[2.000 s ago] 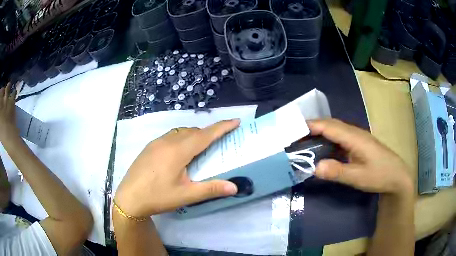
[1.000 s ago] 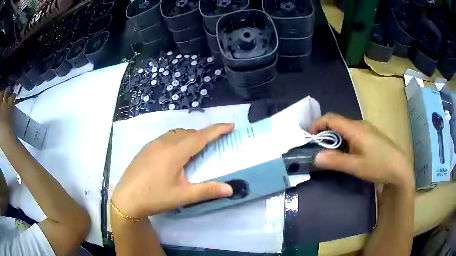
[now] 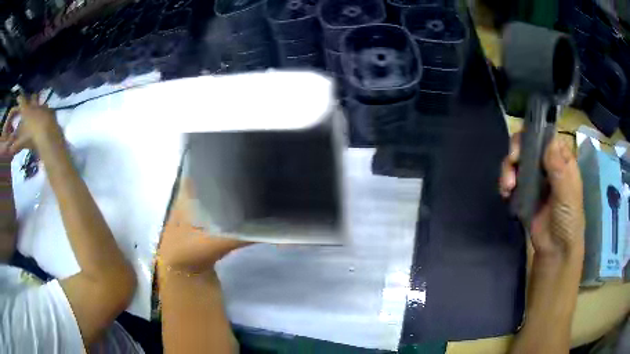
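Observation:
My left hand (image 3: 197, 235) holds the retail box (image 3: 266, 235), which is raised and blurred, its open end facing me and its white flap up. The inside of the box looks dark and no fan shows in it. Most of my left fingers are hidden behind the box. My right hand (image 3: 552, 176) holds a dark grey handheld mini fan (image 3: 530, 148) by its handle, upright at the right, with its round head at the top. The fan is apart from the box.
Stacked grey housings (image 3: 380, 62) stand at the back. A white foam sheet (image 3: 311, 297) lies over the black bench mat (image 3: 470, 276). Another light blue box (image 3: 602, 214) stands on the tan bench at the right. Another person's arm (image 3: 86, 214) is at the left.
The fan has come out of the box and up to the right in my right hand. My left hand has lifted and turned the box, open end towards me. The white cable no longer shows.

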